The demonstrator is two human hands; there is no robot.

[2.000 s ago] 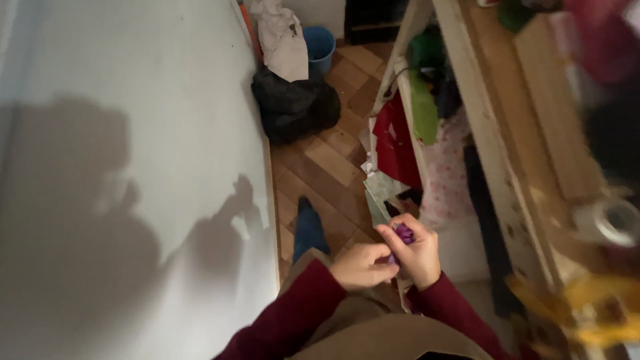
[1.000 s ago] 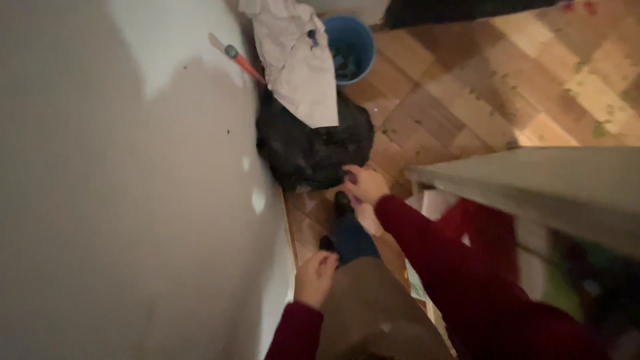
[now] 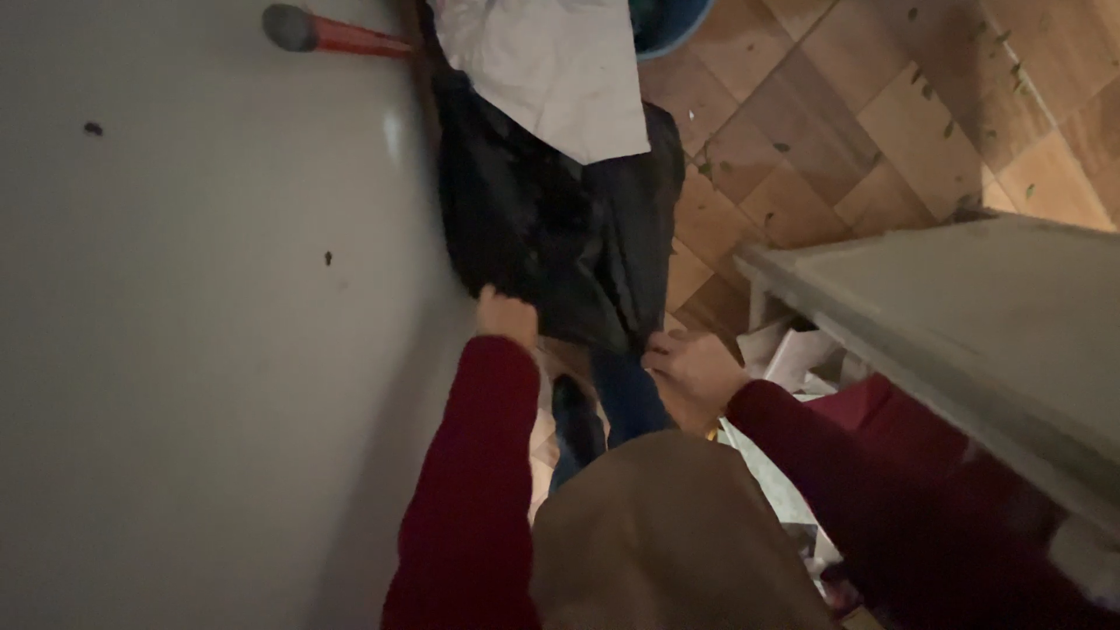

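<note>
A black plastic bag is stretched between my two hands near the middle of the head view. My left hand is shut on its lower left edge, close to the pale wall. At the bag's lower right edge, my right hand pinches the plastic between thumb and fingers. A whitish cloth or sheet lies over the far part of the bag. Whatever the bag holds is hidden.
On the left rises a pale wall, with an orange-handled tool against it. A blue bucket stands beyond the bag on the tiled floor, where small leaves are scattered. To the right is a pale shelf unit with papers below.
Both hands have come to the black bag's near edge and taken hold of it. Two seconds ago they held a small purple thing together. The view has moved closer to the bag.
</note>
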